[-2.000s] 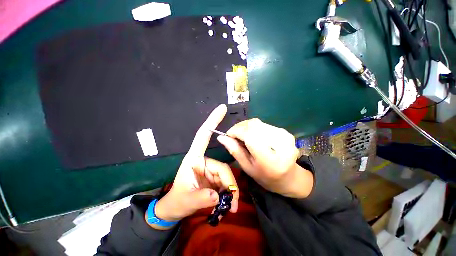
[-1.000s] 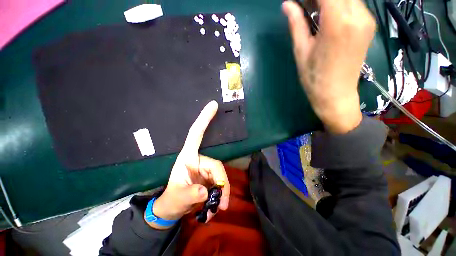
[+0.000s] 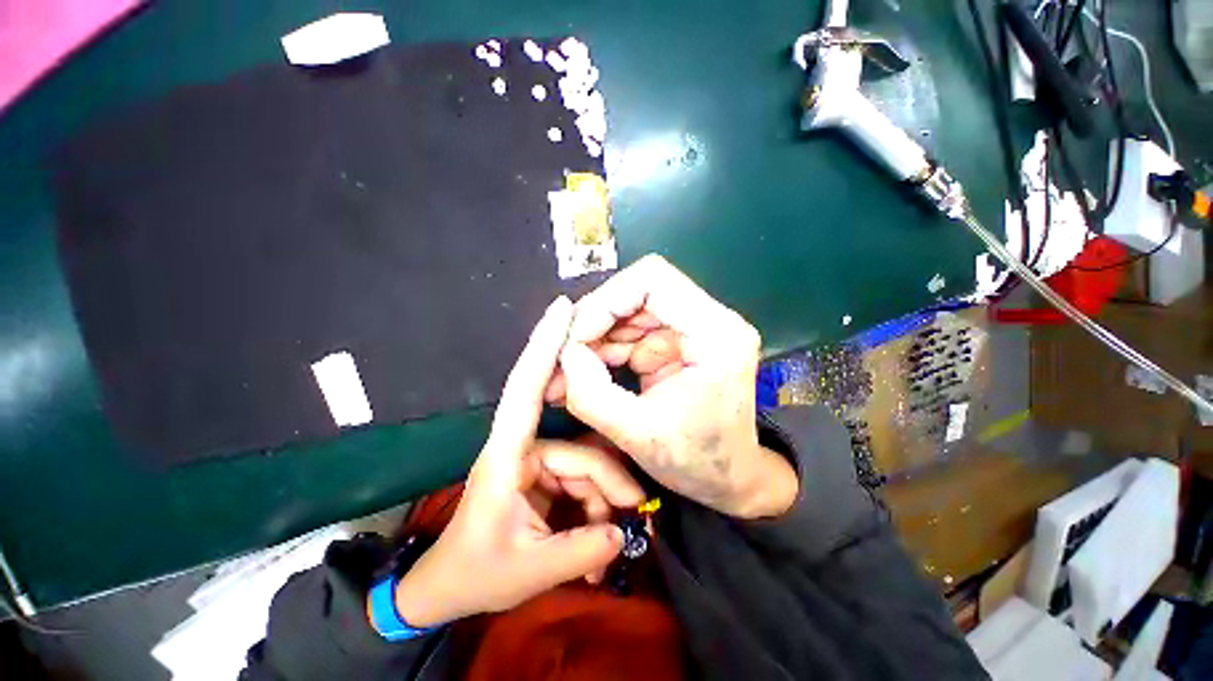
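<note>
My left hand (image 3: 532, 499) is low in the middle, its thumb and curled fingers shut on a small glossy black housing (image 3: 633, 538) with a yellow bit at its top. Its index finger points up towards the mat. My right hand (image 3: 665, 386) is beside that index finger, its thumb and fingers bent together near the fingertip. Whether it holds a thin thing cannot be made out. A black mat (image 3: 266, 253) lies on the green bench. Amber tape on a white backing (image 3: 583, 220) is at its right edge.
Small white discs (image 3: 580, 93) lie at the mat's upper right corner. A white block (image 3: 335, 40) is at the top edge and a white strip (image 3: 342, 389) near the lower edge. A silver-white air gun (image 3: 865, 120) with a hose lies right, near cables (image 3: 1051, 67).
My right hand has come back from the upper right, by the air gun, to my left index finger. The left hand still holds the housing. The mat appears further left in view.
</note>
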